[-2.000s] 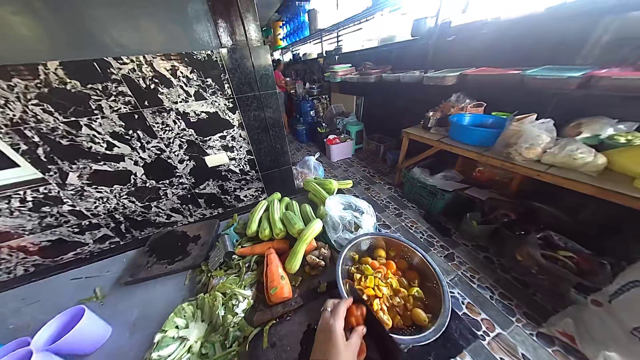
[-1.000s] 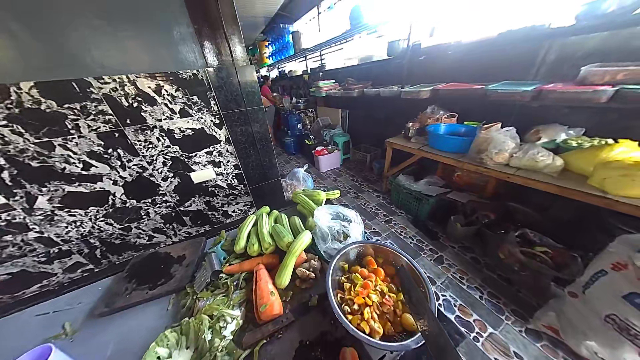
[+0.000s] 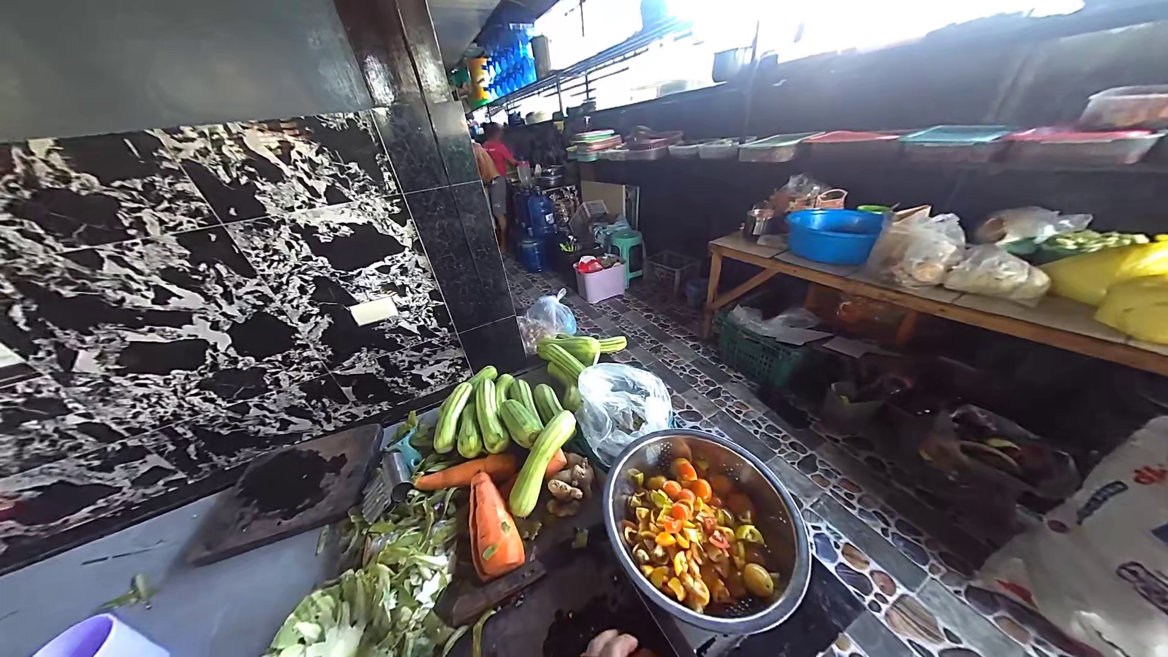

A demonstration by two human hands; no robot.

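Observation:
Only the fingers of my left hand (image 3: 610, 643) show at the bottom edge, over a dark board; a sliver of something reddish lies beside them, and their grip is hidden. My right hand is out of view. Right of the fingers stands a metal colander (image 3: 796, 557) with cut and whole tomatoes (image 3: 680, 529). Up and to the left lie a large peeled carrot (image 3: 494, 529), knobby ginger (image 3: 570, 479) and several pale green ridged gourds (image 3: 543, 461). Leafy green trimmings (image 3: 365, 584) are heaped at the left. A clear plastic bag (image 3: 624, 406) sits behind the colander.
A dark slab (image 3: 287, 488) lies by the tiled wall, with a purple container (image 3: 100, 639) at lower left. A wooden table (image 3: 958, 306) at right holds a blue basin (image 3: 832, 235) and bags. A white sack (image 3: 1095, 538) stands lower right. People are in the far background.
Two seconds ago my left hand held a reddish tomato beside the colander; now only its fingers show at the bottom edge. The view has shifted.

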